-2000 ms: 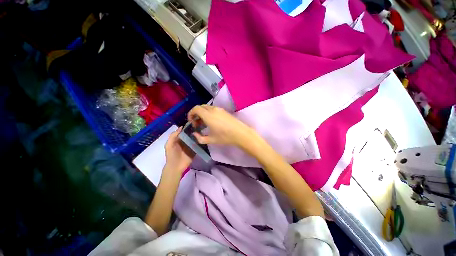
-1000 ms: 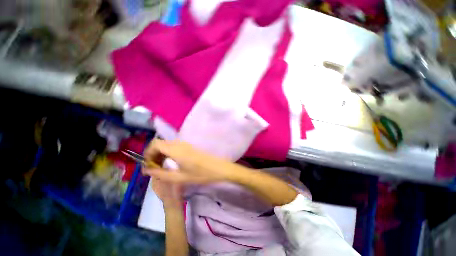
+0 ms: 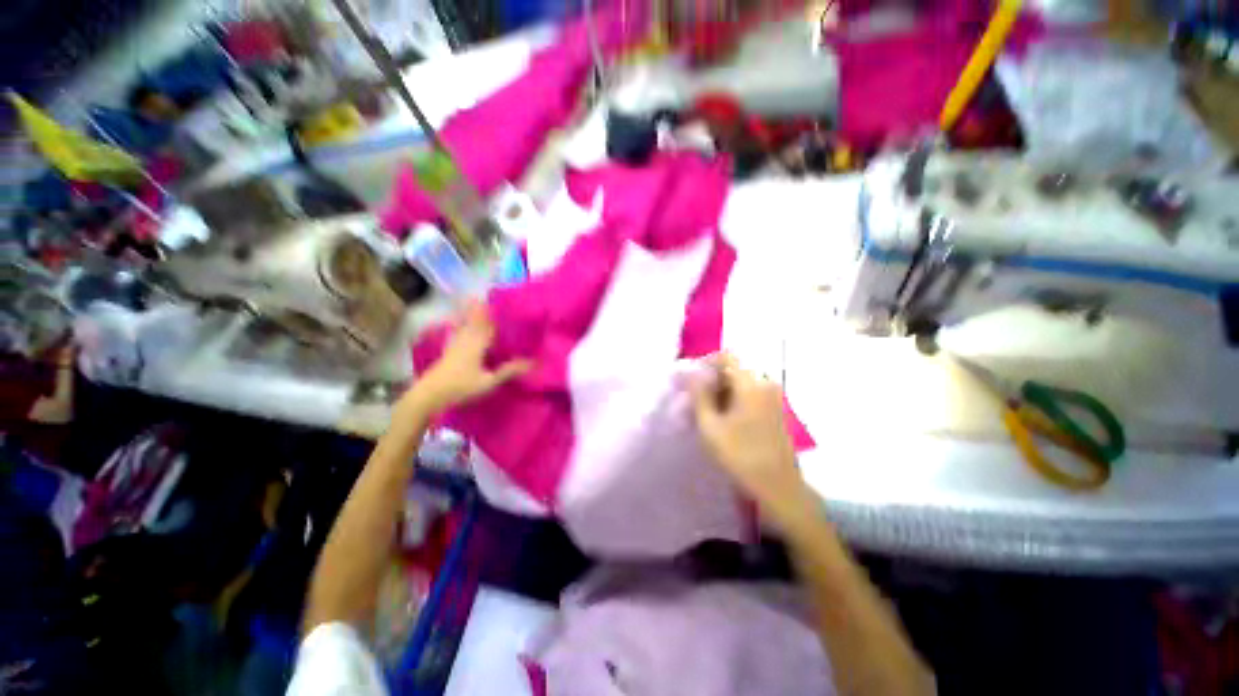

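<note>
The garment panels lie on the machine table, magenta (image 3: pixel 523 424) at the left and pale pink (image 3: pixel 636 456) in the middle. My left hand (image 3: pixel 469 370) rests on the magenta cloth with its fingers spread. My right hand (image 3: pixel 738 415) is at the right edge of the pale panel with its fingers bent; blur hides whether it pinches the cloth or holds a small tool. Scissors (image 3: pixel 1060 432) with one yellow and one green handle loop lie under the sewing machine head (image 3: pixel 890 258) at the right.
Another pale pink piece (image 3: pixel 679 632) lies on my lap beside a white board (image 3: pixel 500 650). A second machine with a round wheel (image 3: pixel 356 265) stands at the left. Its table joins the textured front edge (image 3: pixel 992 530). More magenta cloth (image 3: pixel 510 116) lies at the back.
The view has lifted towards the table. My hands have parted and moved from above my lap onto the panels. The pointed metal tool seen earlier at my hands is not distinguishable now.
</note>
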